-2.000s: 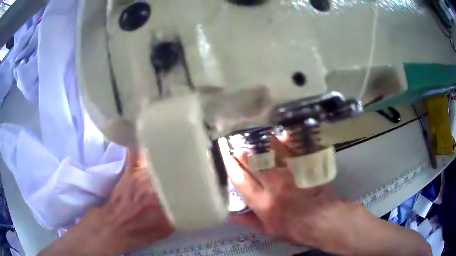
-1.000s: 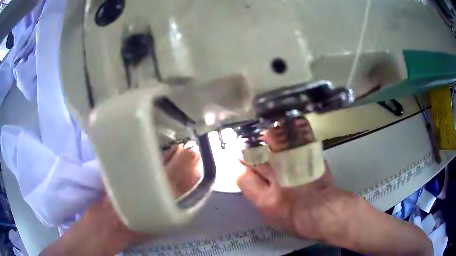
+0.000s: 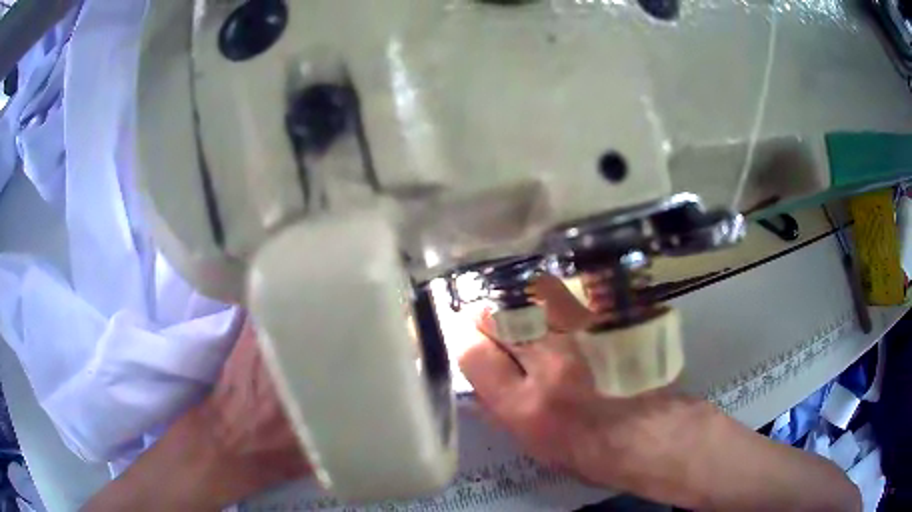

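The cream sewing machine head [image 3: 500,100] fills the upper middle. Its take-up lever guard [image 3: 350,350] stands large in front and hides the needle area's left side. White cloth [image 3: 120,340] lies bunched left of the head. My left hand [image 3: 250,400] is behind the guard, its fingers hidden. My right hand [image 3: 530,390] is bare, beside the brightly lit needle area [image 3: 465,320], fingertips partly behind the tension assembly [image 3: 625,290]; glare hides whether it holds cloth.
A printed measuring scale [image 3: 780,370] runs along the table's front edge. A yellow object [image 3: 876,250] and a thin dark tool [image 3: 855,285] lie at the right. Cloth pieces [image 3: 850,410] show below the table edge.
Since a second ago the view has shifted, so the guard now covers the opening where my left fingers showed. My right hand remains beside the needle area.
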